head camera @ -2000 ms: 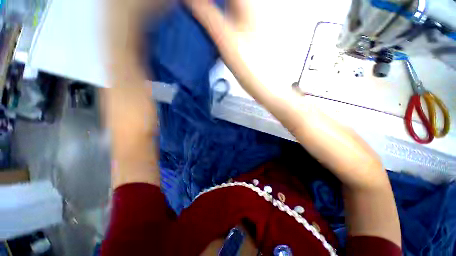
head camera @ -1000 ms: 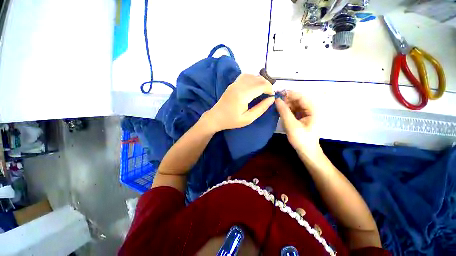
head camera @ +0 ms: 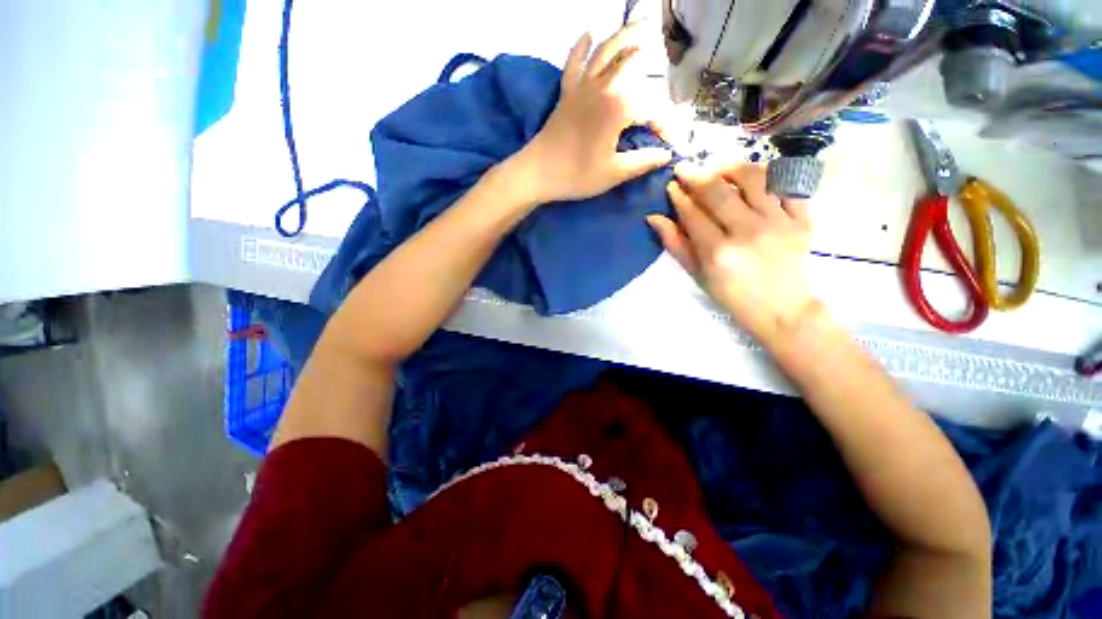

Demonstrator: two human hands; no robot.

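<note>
A dark blue garment piece point(head camera: 453, 139) lies bunched on the white table, its edge running to the needle area of the sewing machine point(head camera: 786, 55). My left hand point(head camera: 586, 133) presses on the cloth left of the needle, fingers spread, with thumb and index finger at the edge. My right hand point(head camera: 743, 242) holds the same edge with its fingertips, just right of my left thumb, below the presser foot area. The exact grip and the needle point are hard to see. A thin blue cord point(head camera: 291, 133) trails from the cloth on the left.
Scissors with red and yellow handles point(head camera: 945, 260) lie right of the machine. A ridged grey knob point(head camera: 794, 177) stands beside my right fingers. A printed ruler point(head camera: 955, 363) runs along the near edge. A blue basket point(head camera: 256, 393) is below left. More blue cloth point(head camera: 773, 520) lies on the lap.
Both hands have moved from the table's near edge up to the needle area with the cloth edge. The cloth now lies flatter on the table. My left fingers have spread.
</note>
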